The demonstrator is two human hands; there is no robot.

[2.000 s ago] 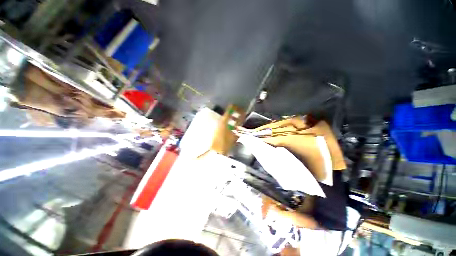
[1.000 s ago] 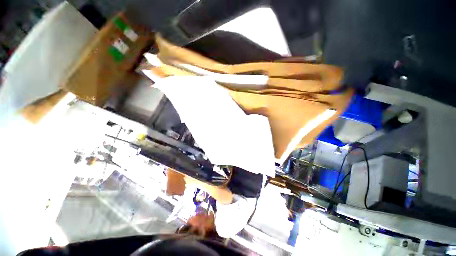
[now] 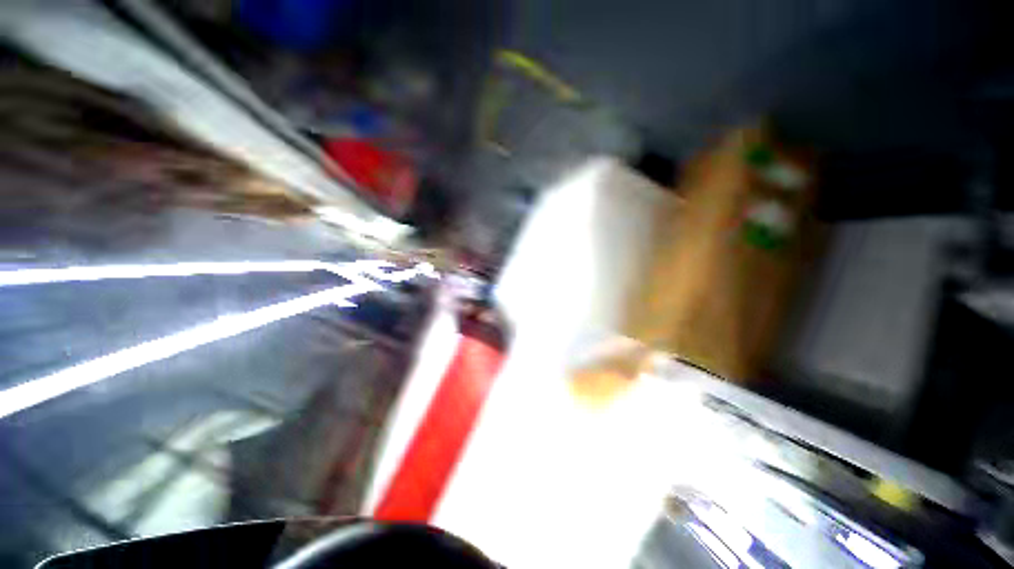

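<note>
Neither of my hands can be made out; the view is strongly motion-blurred. Nearest in front is a washed-out white surface [image 3: 556, 467] with a red strip [image 3: 434, 433] along its left side. A small tan patch [image 3: 606, 376] shows at its upper part, too blurred to name. Behind it stands a brown cardboard carton [image 3: 723, 267] with green-and-white labels, beside a white block-like thing [image 3: 589, 250]. No brown bag panels can be told in the middle of the view.
Blurred brown pieces [image 3: 145, 167] lie at the upper left near a long pale edge [image 3: 222, 111]. A red object [image 3: 373, 172] is at the upper middle left. Bright light streaks [image 3: 167, 345] cross the left. A dark rounded shape [image 3: 389, 547] cuts into the bottom edge.
The view has swung left. The carton has shifted from upper left to right of centre, and the tan and white sheets have left the picture. The red strip and light streaks are back in view.
</note>
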